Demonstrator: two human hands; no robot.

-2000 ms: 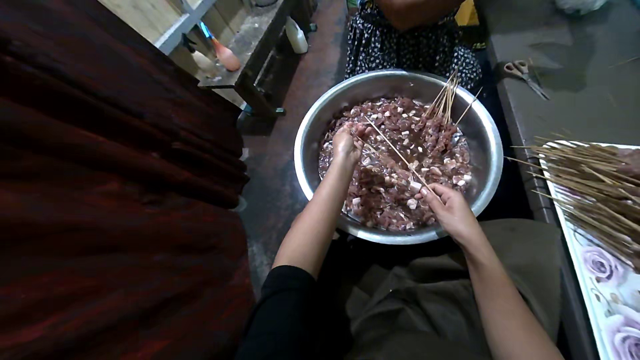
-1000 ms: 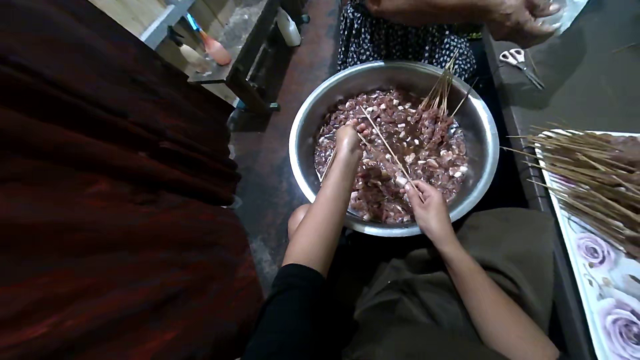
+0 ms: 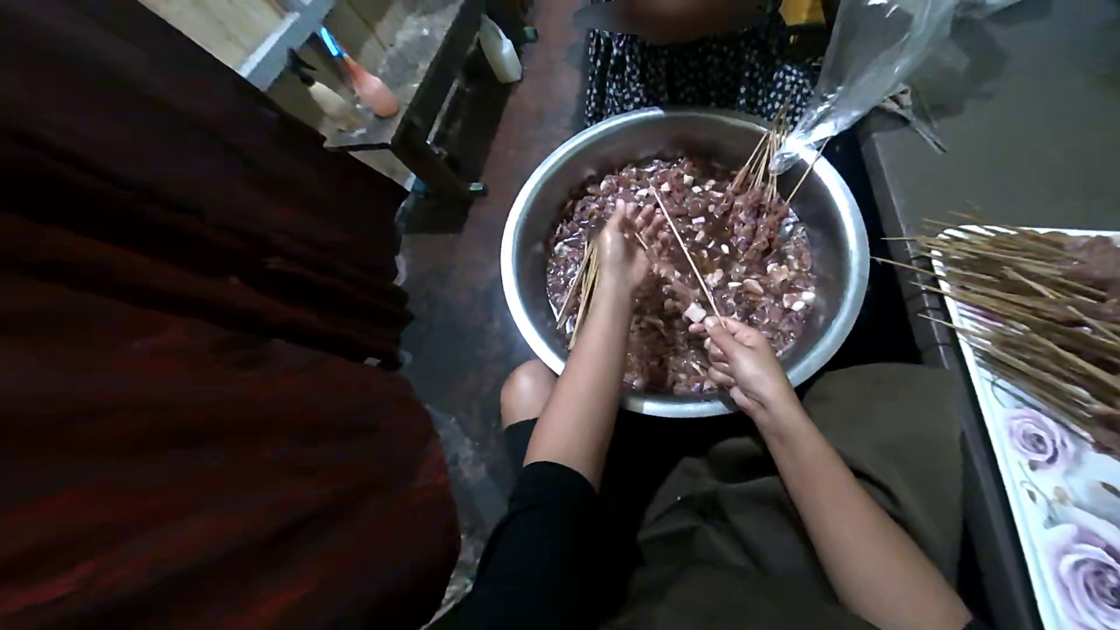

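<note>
A wide metal basin (image 3: pixel 525 289) holds marinated raw meat pieces (image 3: pixel 761 297) with pale cubes among them. My right hand (image 3: pixel 744 359) pinches the lower end of a thin wooden skewer (image 3: pixel 685 249), which slants up and to the left over the meat. Near that hand is a pale cube (image 3: pixel 695 312). My left hand (image 3: pixel 626 245) is down in the meat, fingers spread and partly covered; whether it grips a piece is unclear. A bundle of bare skewers (image 3: pixel 582 289) lies beside its wrist. Several skewers threaded with meat (image 3: pixel 757 219) lean at the basin's upper right side.
A floral tray (image 3: pixel 980 385) at right bears many meat skewers (image 3: pixel 1041 306). A clear plastic bag (image 3: pixel 875 61) hangs over the basin's upper right rim. Scissors (image 3: pixel 919 118) lie partly hidden on the table. Across from me is another person (image 3: pixel 700 74). A dark red curtain (image 3: pixel 219 394) fills the left.
The plastic bag has come in over the basin's upper right rim. The other person's hands, seen at the top right a second ago, no longer show there. My right hand keeps hold of a skewer.
</note>
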